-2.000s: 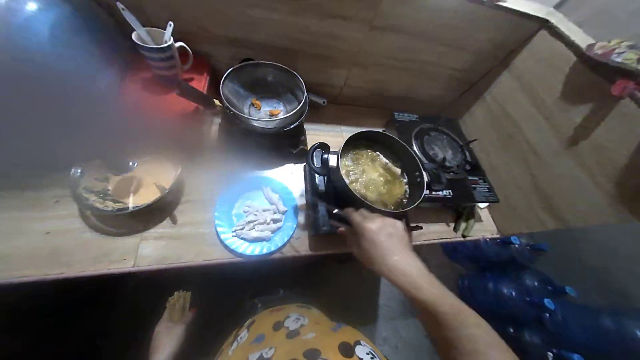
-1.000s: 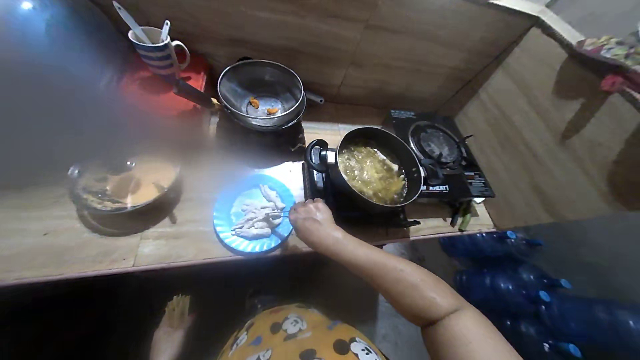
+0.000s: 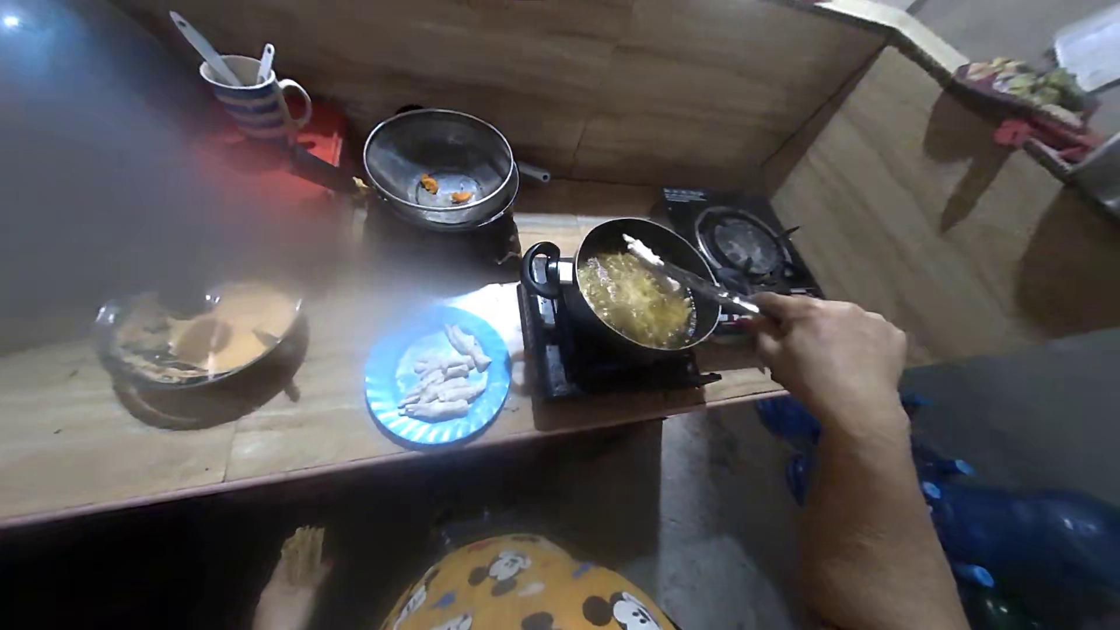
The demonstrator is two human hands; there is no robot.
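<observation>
My right hand (image 3: 827, 354) grips metal tongs (image 3: 700, 284), whose tips hold a white-coated piece of food (image 3: 643, 251) above a black pot (image 3: 604, 328). Bubbling yellow oil with food in it (image 3: 639, 297) fills the lower part of the pot, which stands on a black stove (image 3: 551, 376). Left of the stove, a blue scalloped plate (image 3: 385, 407) bears several white-coated pieces (image 3: 442, 385). Low at the left, beneath the counter edge, my left hand (image 3: 289, 591) is closed around a bundle of thin yellowish sticks (image 3: 303, 553); their kind is unclear.
A glass bowl of orange batter (image 3: 210, 337) sits at the left. Behind the plate is a metal strainer (image 3: 442, 157) with orange bits, beside a striped mug (image 3: 254, 105) holding utensils. A second burner (image 3: 744, 245) stands right of the pot. Blue bottles (image 3: 1006, 525) lie below at the right.
My right hand has moved from the plate to the right side of the pot, and the tongs now hold a coated piece over the oil. The left hand stays low with its bundle.
</observation>
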